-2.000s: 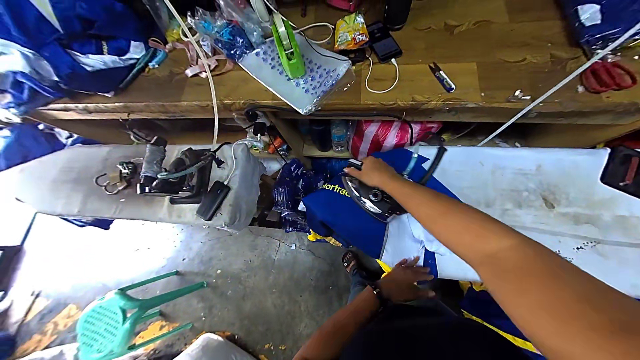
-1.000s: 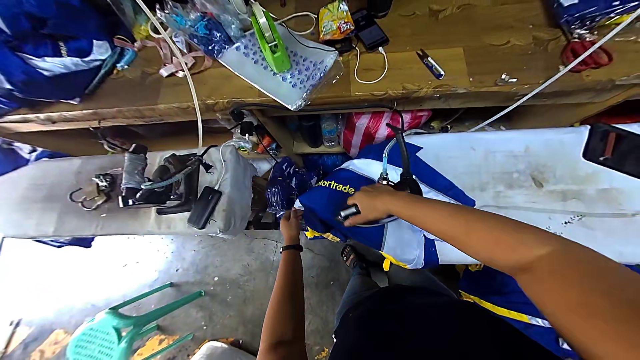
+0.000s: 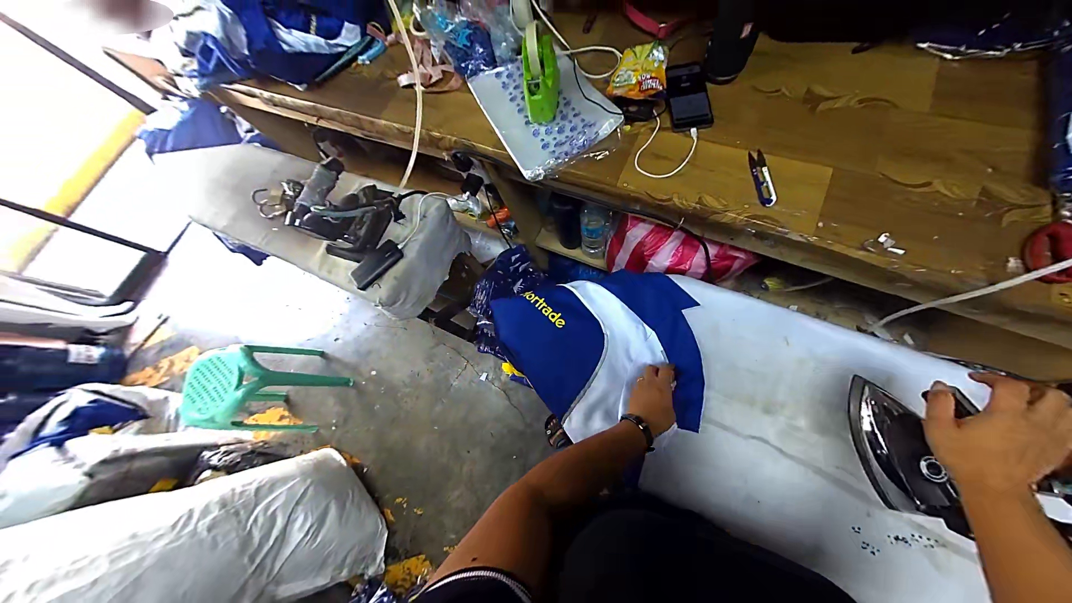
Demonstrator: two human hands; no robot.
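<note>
A blue and white garment with yellow lettering lies over the near end of a padded ironing board. My left hand, with a dark band at the wrist, rests on its white part; whether the fingers pinch cloth is unclear. At the right, an electric iron sits on the board's cover, apart from the garment. My right hand is on the iron's handle, with part of the fingers at the frame's edge.
Behind runs a wooden table with thread snips, a phone and a green tape dispenser. Another padded board holds a second iron or similar tool. A green plastic stool and white sacks stand on the floor.
The iron, on the garment two seconds ago, now sits on the board to the right with my right hand. My left hand has moved from the garment's left edge onto its white part. The view has turned.
</note>
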